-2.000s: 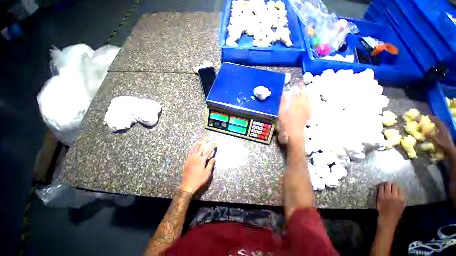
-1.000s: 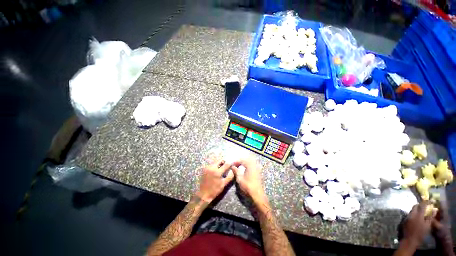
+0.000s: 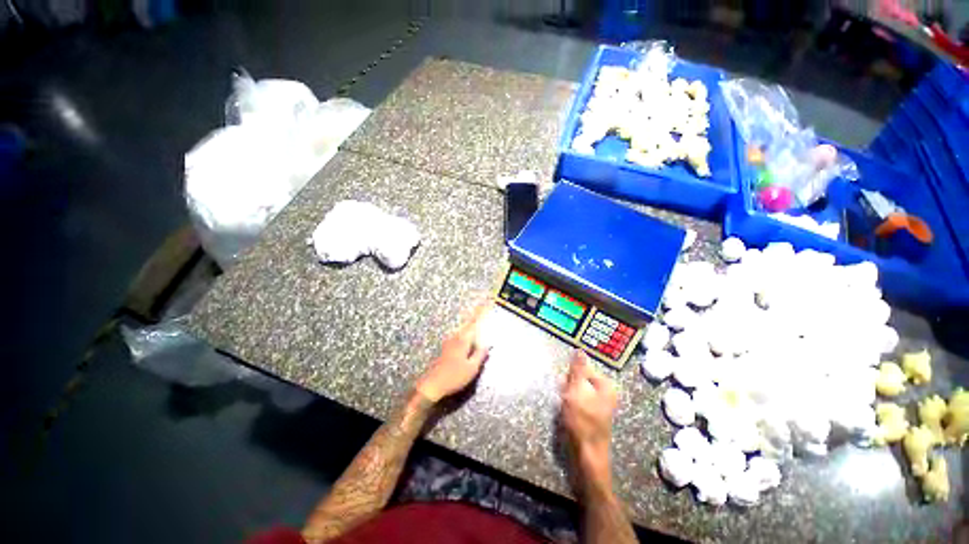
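Observation:
The digital scale point(image 3: 574, 271) stands in front of me, its blue plate bearing only small white crumbs and its displays lit green. A smooth white clay lump point(image 3: 363, 234) lies on the table to the left. A large portion pile point(image 3: 776, 340) of white lumps lies right of the scale. My left hand point(image 3: 457, 359) is low over the table left of the scale's front, index finger extended, nothing visible in it. My right hand point(image 3: 590, 398) is just below the scale's keys, index finger towards them and the others curled; its palm is hidden.
A black smartphone point(image 3: 521, 209) lies left of the scale. A blue tray point(image 3: 648, 189) of cream pieces and a second blue bin point(image 3: 786, 231) with a clear bag and orange object stand behind. Yellow pieces point(image 3: 922, 420) lie far right. Large clear bags point(image 3: 239, 181) stand beyond the left edge.
My hands were together at the table's front; they have moved apart, the right towards the scale's keys. The other person's hands have left the view. The view has shifted, so things sit further right.

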